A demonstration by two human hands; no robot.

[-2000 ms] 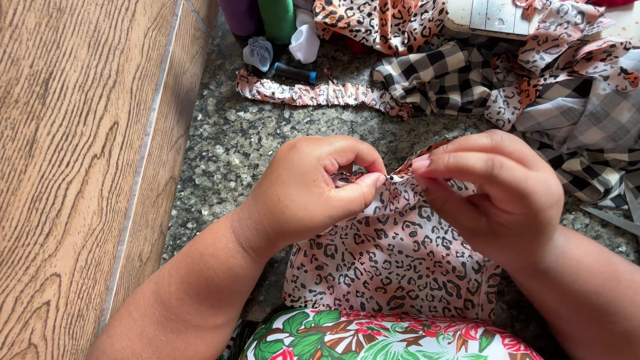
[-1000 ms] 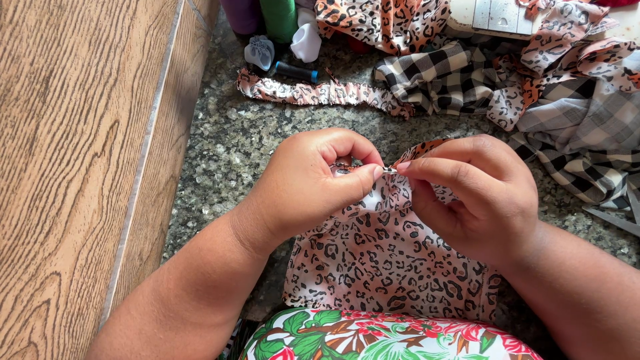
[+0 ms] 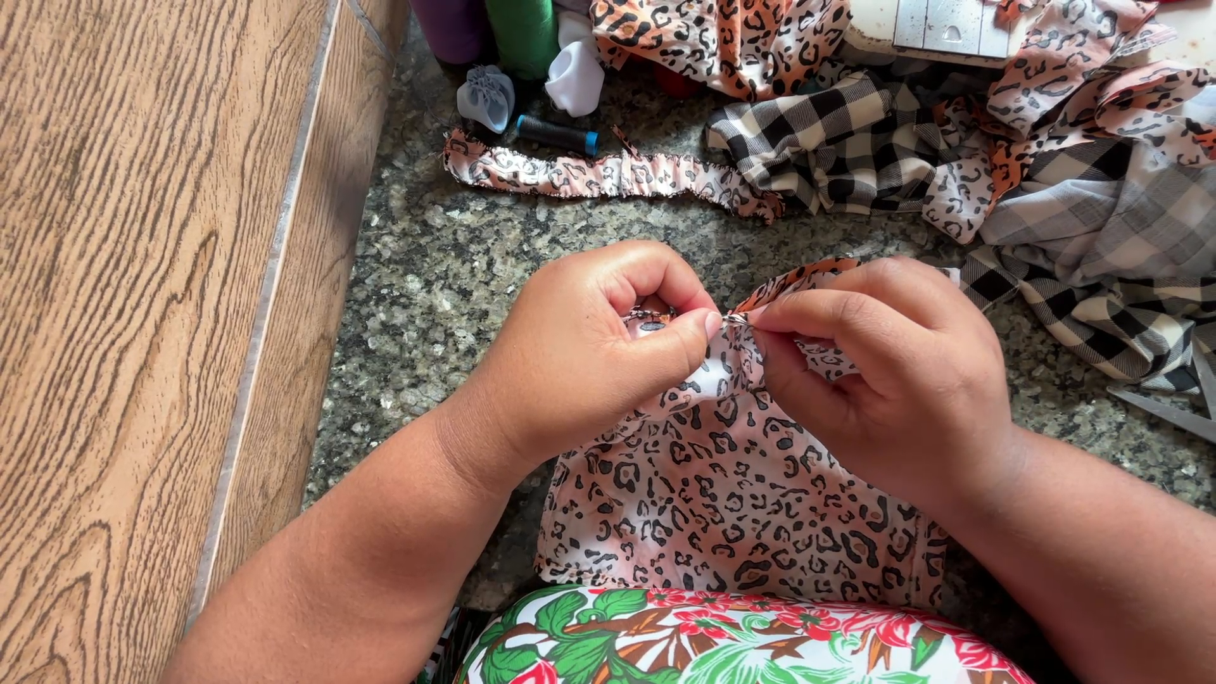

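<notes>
Between both hands is a piece of pink leopard-print fabric (image 3: pixel 731 494), its upper edge bunched and its lower part spread on the stone counter. My left hand (image 3: pixel 608 351) pinches that edge between thumb and fingers. Close to it, almost touching, my right hand (image 3: pixel 883 361) grips the same edge at its fingertips. An orange-toned strip of the print (image 3: pixel 798 283) rises behind the right fingers. Whether a needle or thread is between the fingertips cannot be told.
Beyond the hands lie a gathered leopard-print strip (image 3: pixel 589 176), a black bobbin-like spool with blue ends (image 3: pixel 558 135), green (image 3: pixel 522 33) and purple (image 3: pixel 451 28) thread cones, and black-and-white checked fabric (image 3: pixel 845 142). Metal scissors (image 3: pixel 1164 410) lie at the right edge. Wood-grain tile (image 3: pixel 142 285) borders the granite counter (image 3: pixel 427 285).
Compared with two seconds ago, my right hand is slightly lower and the fingertips of both hands are closer together on the fabric edge. My left hand has barely moved.
</notes>
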